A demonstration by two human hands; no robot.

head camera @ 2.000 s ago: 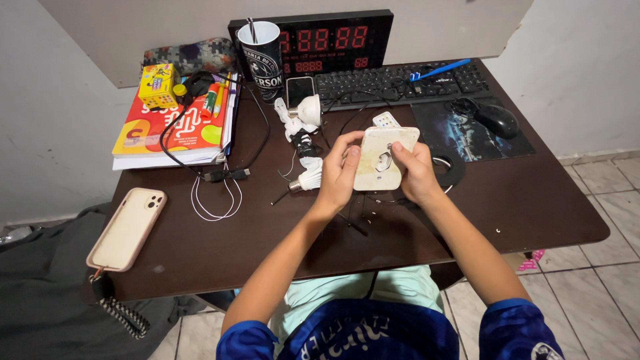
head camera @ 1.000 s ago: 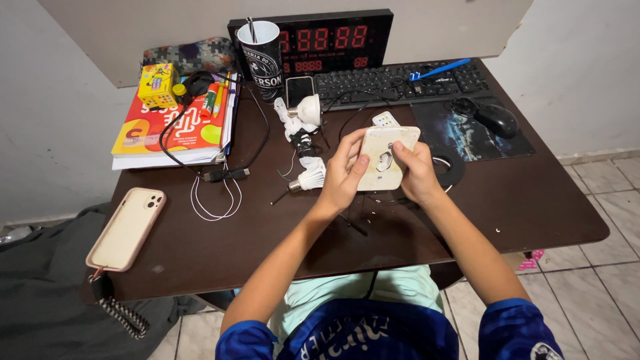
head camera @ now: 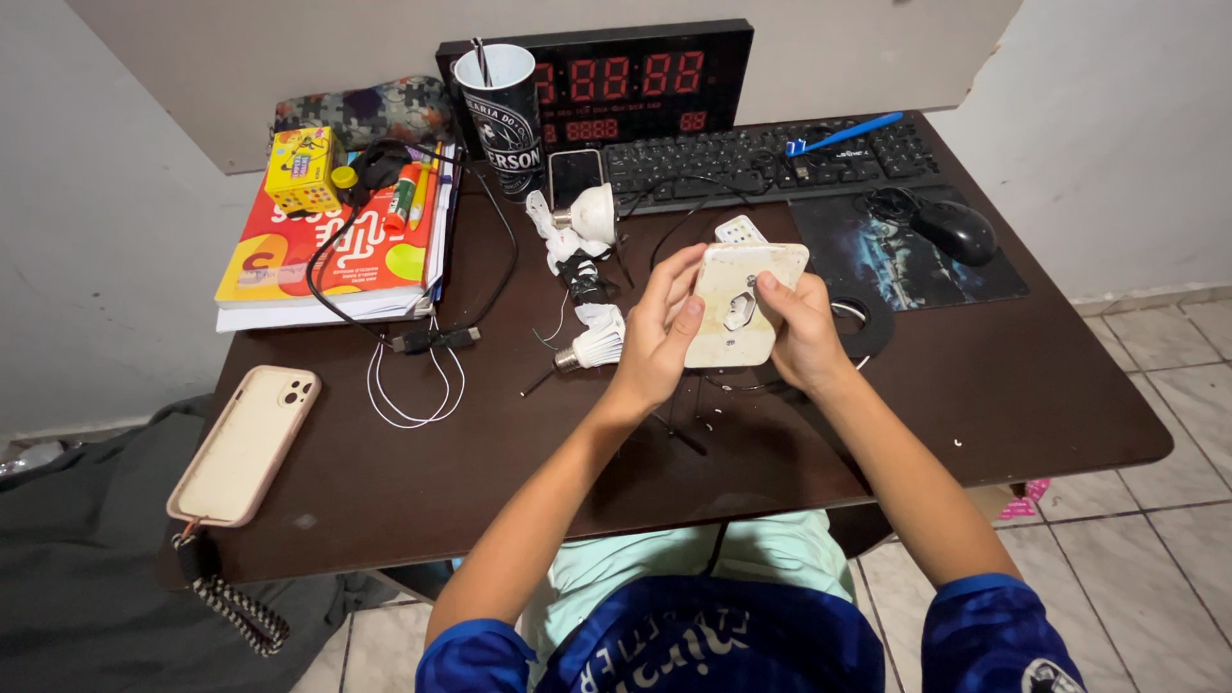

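A yellowed white wall socket plate [head camera: 717, 332] is held up above the desk by both hands, its outlet face toward me. My left hand [head camera: 664, 332] grips its left edge, thumb on the front. On the right side, my right hand [head camera: 804, 327] holds it with the thumb near the upper screw. Left of the hands lie an LED bulb [head camera: 599, 342] with a metal screw base, black tape [head camera: 584, 279] around white material, and another white bulb [head camera: 589, 214]. A roll of black tape [head camera: 866, 322] lies behind my right hand. The backs of the plate and the fingers there are hidden.
A keyboard [head camera: 693, 164] with a blue toothbrush [head camera: 847, 133], a mouse [head camera: 953, 231], a digital clock [head camera: 654, 77] and a cup [head camera: 500, 125] stand at the back. Books [head camera: 327, 250], cables and a cased phone [head camera: 245, 448] are at the left. Small white crumbs dot the desk [head camera: 462, 491].
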